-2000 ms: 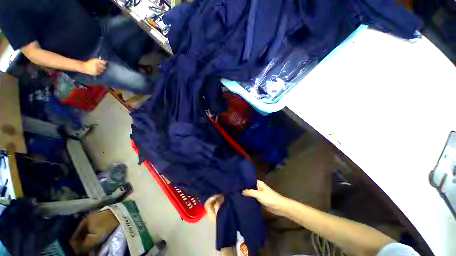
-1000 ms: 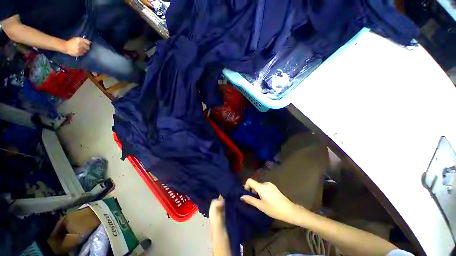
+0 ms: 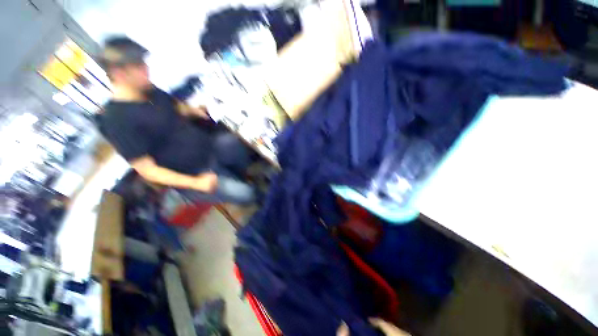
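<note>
A large bundle of dark navy garments (image 3: 308,151) lies over the table's left edge and hangs down to the bottom of the picture. Fingertips of my left hand (image 3: 343,329) and part of my right hand (image 3: 389,327) show at the bottom edge, on either side of the hanging navy cloth. Both hands are blurred and mostly cut off, so their grip is hidden. A light-blue tray (image 3: 400,216) with clear plastic in it sits under the bundle at the table's edge.
The white table (image 3: 518,170) fills the right side. A red basket rim (image 3: 370,270) lies below the hanging cloth. A seated person in black (image 3: 154,134) is at the left, near a red container (image 3: 189,211). A blurred workshop lies behind.
The view has tilted up and left, so the bundle, tray and basket sit lower and further right. My hands have slid to the bottom edge. The person's head now shows.
</note>
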